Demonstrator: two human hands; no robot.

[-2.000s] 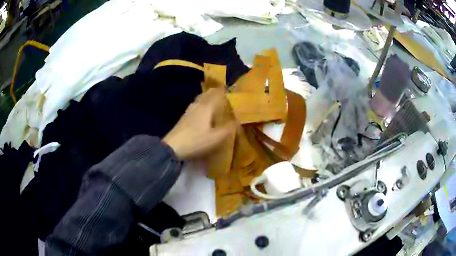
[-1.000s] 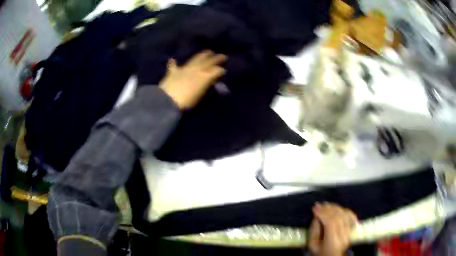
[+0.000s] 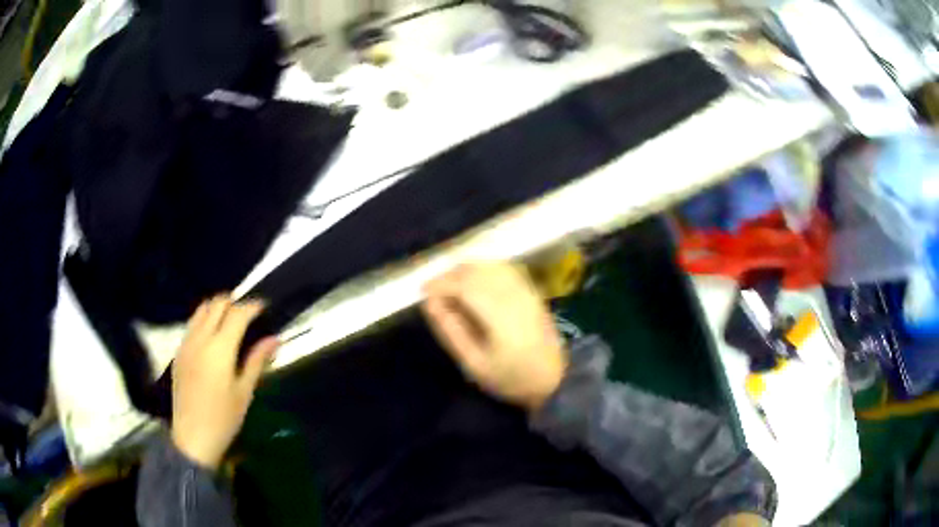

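A long black band (image 3: 484,185) lies slantwise along the front of the white sewing table. My left hand (image 3: 216,371) is at the band's left end, with the black cloth between thumb and fingers. My right hand (image 3: 499,329) is at the table's front edge, below the middle of the band and apart from it. Its fingers are curled and blurred, and whether they hold anything thin cannot be told. Black garment panels (image 3: 196,196) lie in a pile at the left, beyond my left hand.
The white table's front edge (image 3: 638,190) runs up to the right. Black scissor loops (image 3: 541,33) lie at the top. At the right are a red bag (image 3: 757,247), a blue bag and a white side table (image 3: 813,432) with a yellow and black tool (image 3: 801,329). The floor is green.
The view has swung down and right. My left hand has left the black panels for the band's left end. My right hand has come off the band. The mustard strips are out of view.
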